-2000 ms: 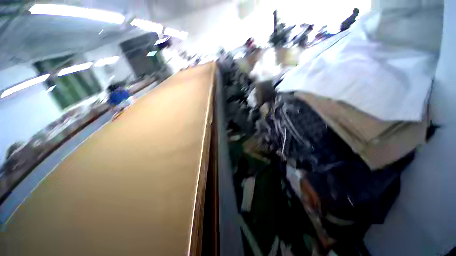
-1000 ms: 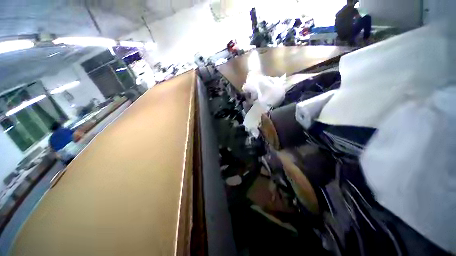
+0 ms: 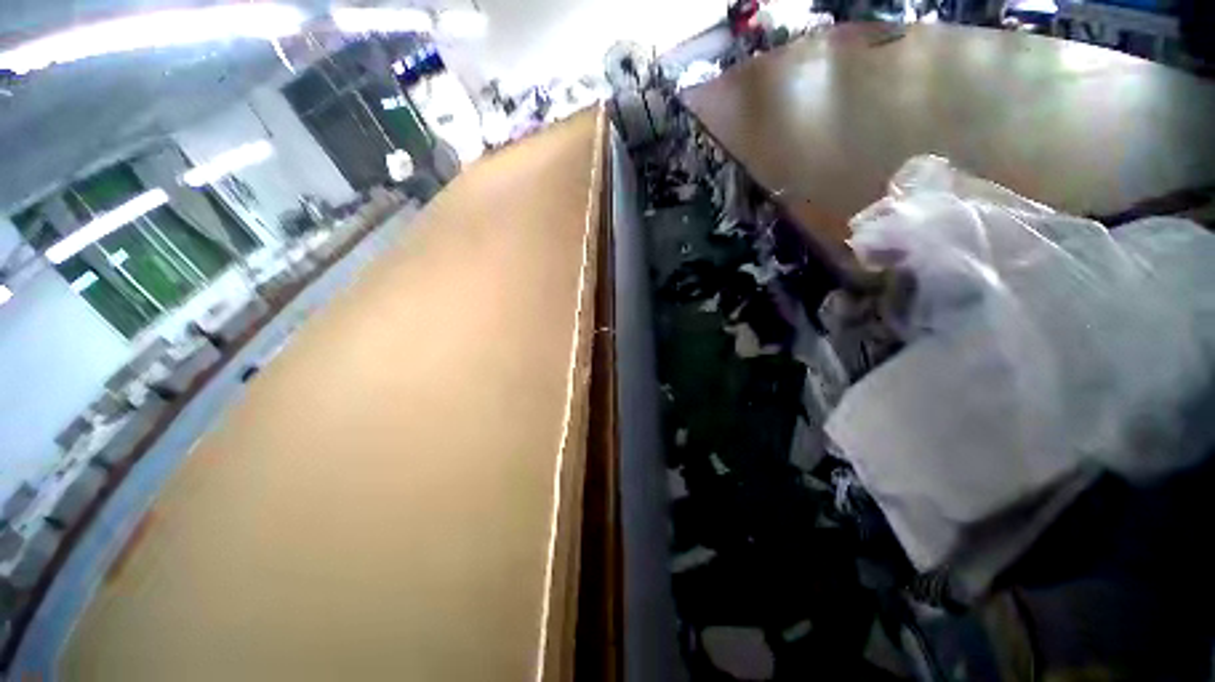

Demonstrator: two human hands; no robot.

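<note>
A tan fabric ply (image 3: pixel 373 440) covers the long cutting table and runs away from me, narrowing towards the far end. Its pale selvedge (image 3: pixel 570 413) lies along the right side, with the layered edge of the fabric stack just beside it. Neither of my hands is in the picture. The ply looks flat, and the picture is somewhat blurred.
A green floor aisle with scattered fabric scraps (image 3: pixel 737 650) runs right of the table. Crumpled white plastic bundles (image 3: pixel 1013 346) are at the right. A bare brown table (image 3: pixel 959 107) stands behind them. A bench of stacked pieces (image 3: pixel 127 400) runs along the left.
The view has moved forward along the table. The white bundles and brown table now show larger at the right. The person in blue at the left is no longer seen.
</note>
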